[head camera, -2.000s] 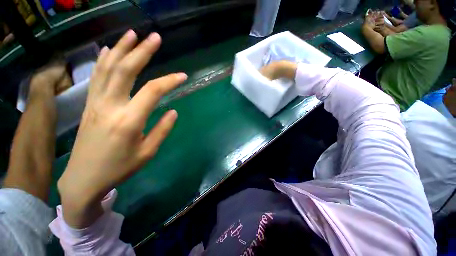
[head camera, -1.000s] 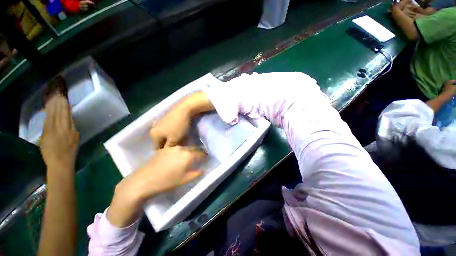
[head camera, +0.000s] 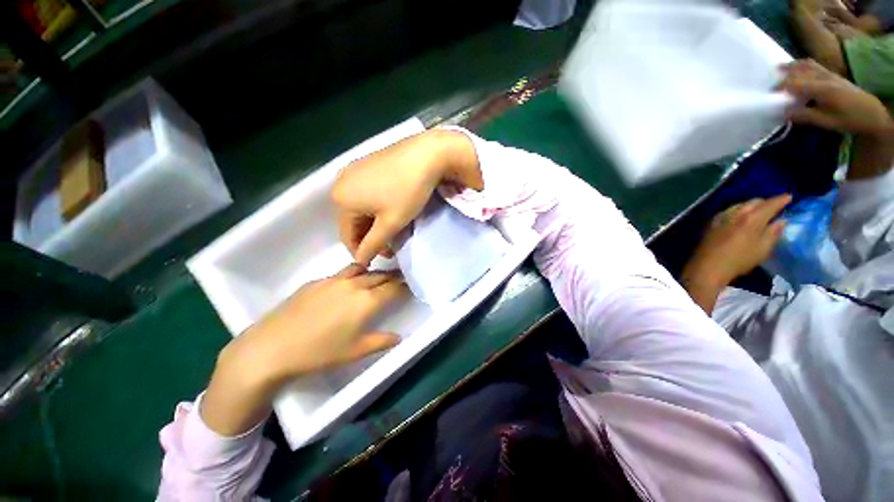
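Observation:
A white foam box (head camera: 343, 404) with an open top lies on the green bench in front of me. A pale grey-blue wrapped item (head camera: 453, 253) sits in its right part. My left hand (head camera: 319, 319) is over the box's middle, palm down. My right hand (head camera: 397, 191) is above it with bent fingers. The fingertips of both hands meet over the box. Whether they pinch a small piece is hidden by the fingers.
A far-left foam box (head camera: 181, 201) holds a tan brown carton (head camera: 82, 169) and pale material. On the right, a neighbour's hand (head camera: 833, 96) holds a blurred white foam box (head camera: 676, 88); another hand (head camera: 737, 245) is below it, near a blue bag (head camera: 806, 235).
My right hand has lifted slightly, while my left hand stays low. The neighbour's hand at far left has gone, showing the brown carton. A white foam box has come in at right.

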